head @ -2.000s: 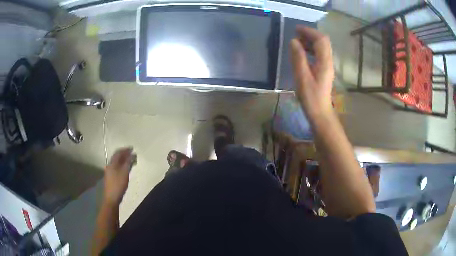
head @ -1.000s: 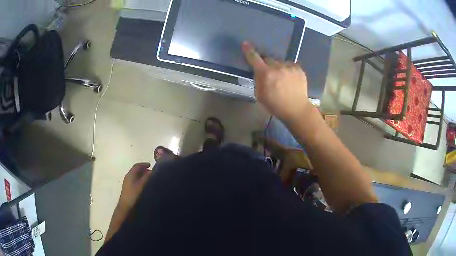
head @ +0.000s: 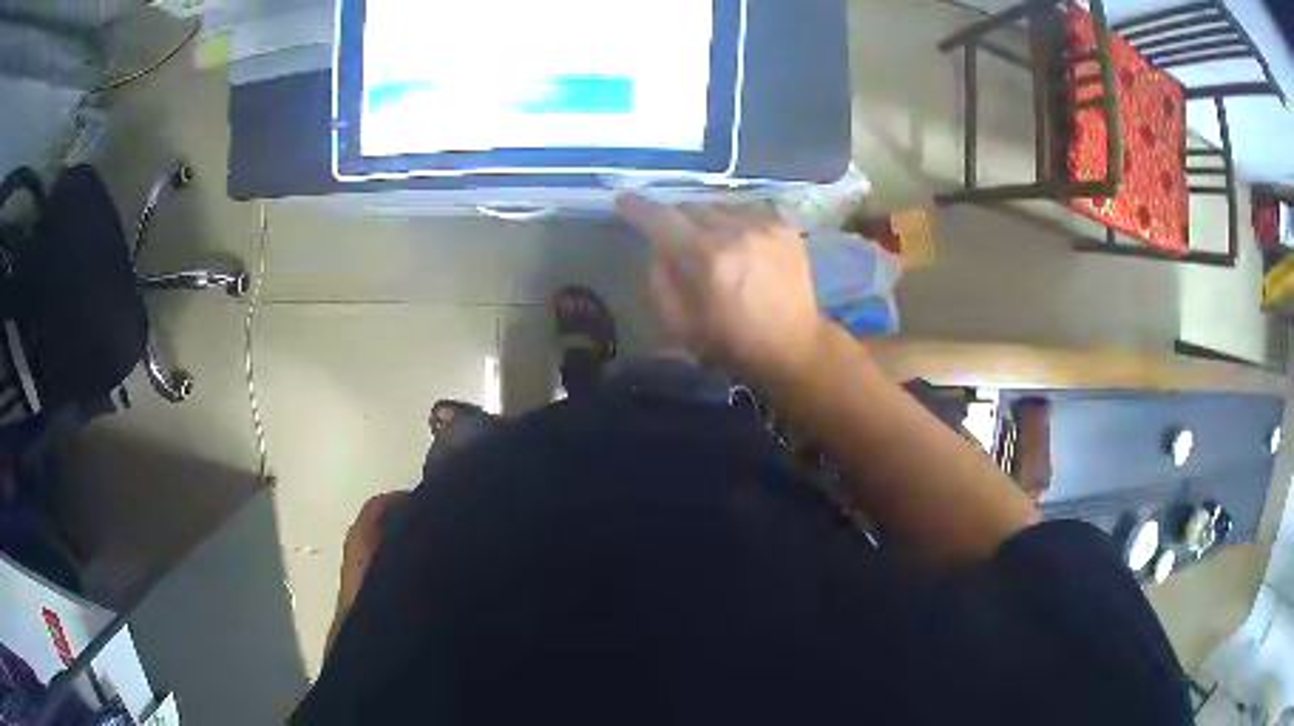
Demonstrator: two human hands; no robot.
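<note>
The copier's touchscreen point(head: 532, 78) is lit, bright white with a blue band, at the top of the view. The dark copier top point(head: 795, 107) shows on both sides of it. My right hand point(head: 738, 284) is below the screen's lower edge, blurred, with the index finger stretched towards it and nothing seen in it. Whether the fingertip touches the copier's front edge cannot be told. My left hand point(head: 372, 522) hangs low at my left side, mostly hidden by my dark shirt, so its fingers do not show clearly.
A black swivel chair point(head: 85, 284) stands at the left. A metal chair with a red patterned seat point(head: 1135, 142) is at the upper right. A wooden table with a dark tray point(head: 1107, 482) and small white cups is at the right. A grey desk point(head: 213, 610) is at the lower left.
The screen has turned from dark to bright. My right hand has moved from over the screen to below it. My left hand has slipped further behind my shirt.
</note>
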